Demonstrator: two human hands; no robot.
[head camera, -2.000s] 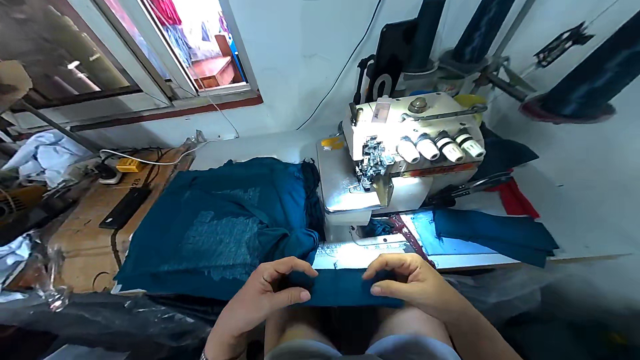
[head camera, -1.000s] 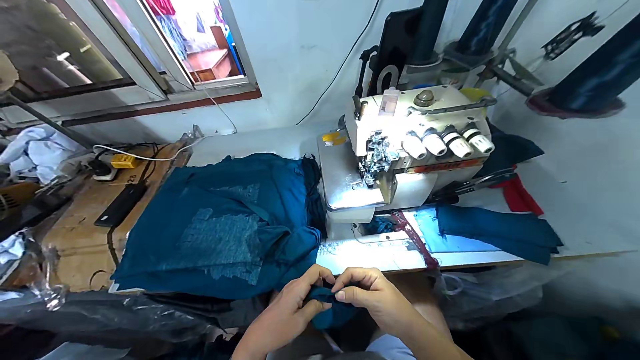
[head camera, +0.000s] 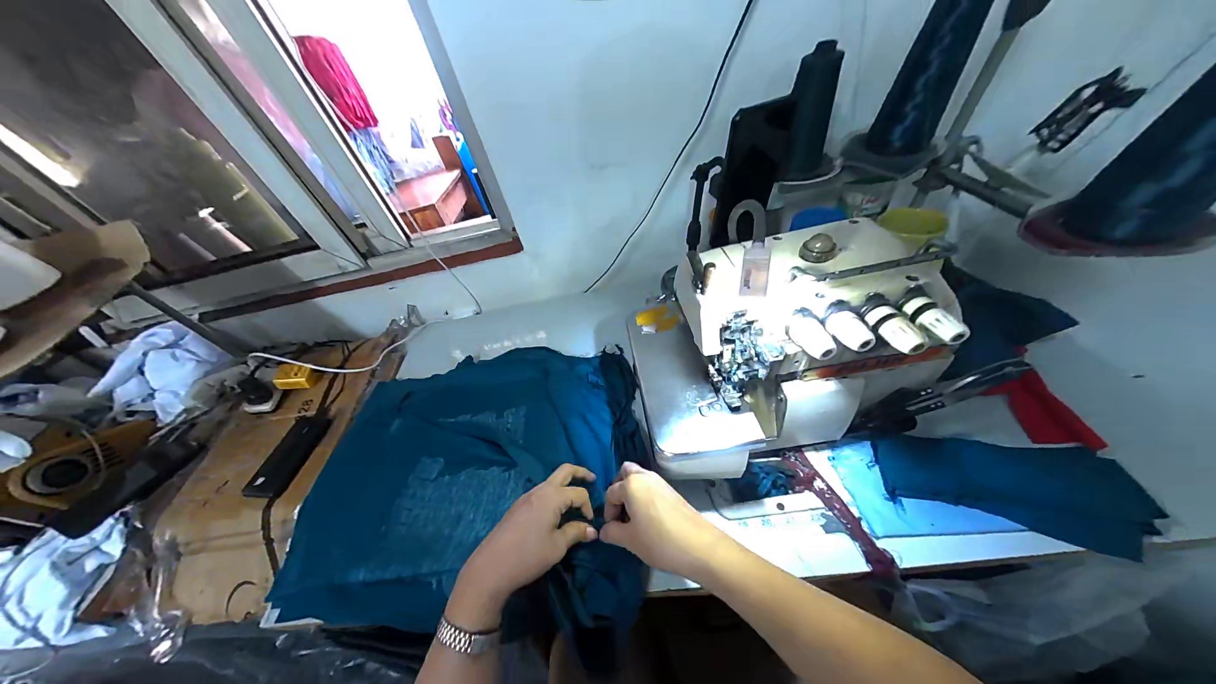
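My left hand (head camera: 541, 527), with a metal watch band on its wrist, pinches dark teal cloth at the right front part of a teal fabric pile (head camera: 408, 513). Close beside it, my right hand (head camera: 655, 518) pinches the same cloth, fingertips nearly touching the left ones. Part of the held cloth (head camera: 603, 598) hangs below the hands, over the table's front edge. An overlock sewing machine (head camera: 826, 285) with its lamp lit stands beyond my right hand. Folded teal pieces (head camera: 1016, 484) lie right of the machine's front.
Large thread cones (head camera: 931, 76) stand behind the machine. Scissors or a similar black tool (head camera: 950, 389) and red cloth (head camera: 1050, 408) lie at its right. A black power strip (head camera: 290, 456) and a yellow block (head camera: 297, 376) are on the wooden table at left. Clear plastic (head camera: 1026, 608) hangs at the right front.
Both hands have moved forward from the lap to the edge of the fabric pile. Two seconds ago they held a teal piece spread flat between them; now cloth is bunched at their fingertips.
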